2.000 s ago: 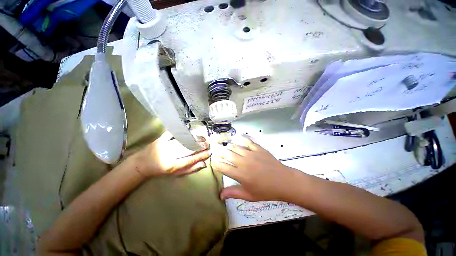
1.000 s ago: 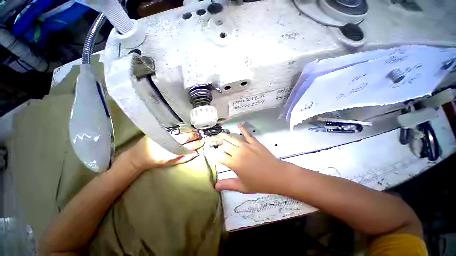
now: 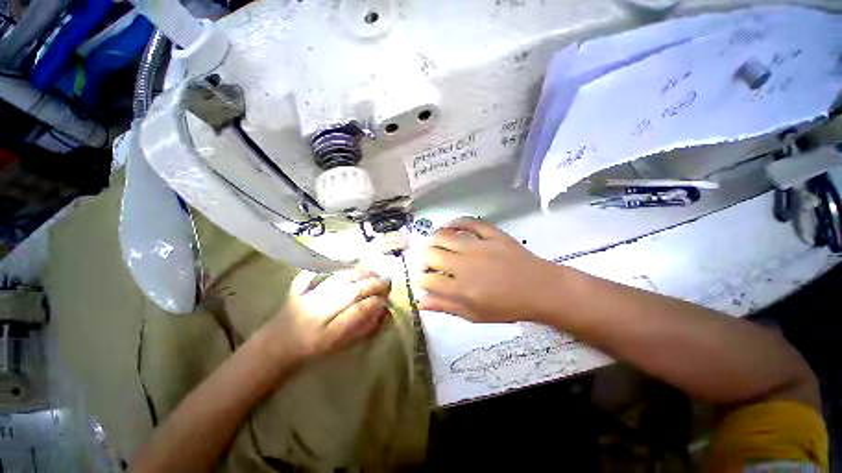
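Note:
A khaki garment piece (image 3: 360, 397) lies left of and below the needle area, its right edge running toward the presser foot (image 3: 392, 242) in the bright lamp glare. My left hand (image 3: 337, 309) rests on the cloth with its fingers bent together at the edge near the foot; it pinches the cloth there. My right hand (image 3: 480, 272) is on the white bed just right of the foot, fingers curled, fingertips lost in glare, so I cannot tell if it holds anything. The white sewing machine head (image 3: 277, 55) stands above both hands.
A white lamp (image 3: 157, 242) hangs left of the needle. Paper notes (image 3: 646, 120) hang on the machine arm. Thread snips (image 3: 651, 197) lie on the bed below them. Dark-handled scissors (image 3: 820, 212) are at the right end. A tension dial (image 3: 343, 188) is on the head front.
The view has moved closer to the machine. My left hand has drawn back from under the head and its fingers are more bent. My right hand's fingers have curled in.

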